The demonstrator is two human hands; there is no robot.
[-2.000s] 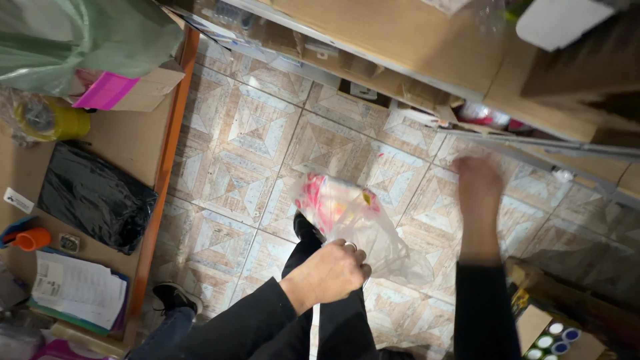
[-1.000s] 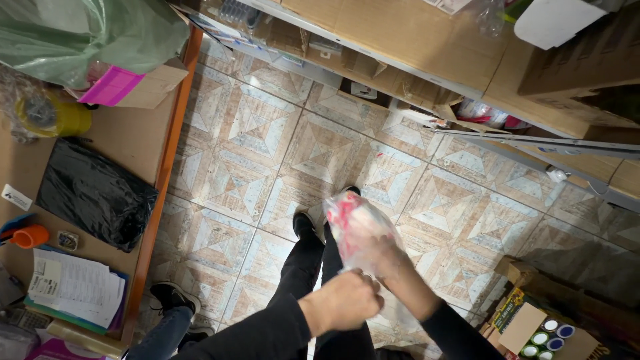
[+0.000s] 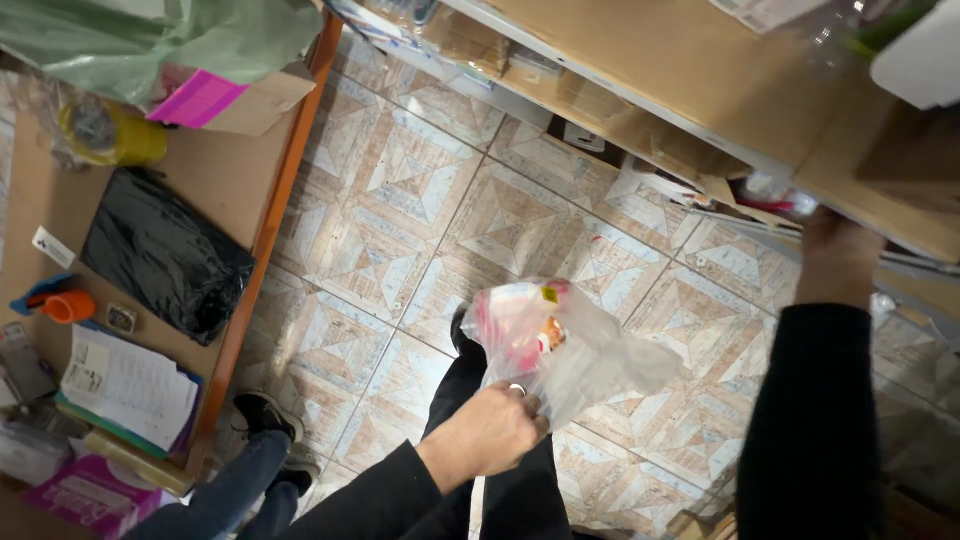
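Note:
My left hand (image 3: pixel 491 431), with a ring on one finger, grips the gathered edge of a clear plastic bag (image 3: pixel 592 360) over the tiled floor. Pink, red and white packaged items (image 3: pixel 525 315) show through the film. On the right, my right hand (image 3: pixel 836 240) reaches under the edge of a shelf, beside a plastic-wrapped item with red on it (image 3: pixel 772 195). Its fingers are blurred and partly hidden by the shelf, so I cannot tell whether they hold anything.
Shelving with cardboard (image 3: pixel 720 90) runs along the upper right. On the left table (image 3: pixel 202 169) lie a black plastic package (image 3: pixel 165 255), yellow tape (image 3: pixel 112 135), papers (image 3: pixel 124 386) and an orange object (image 3: pixel 69 306). Another person's legs (image 3: pixel 232 472) stand beside it. Boxes sit at lower right.
My right hand was at the bag one second ago and is now up at the shelf on the right. My left hand has kept its grip on the bag.

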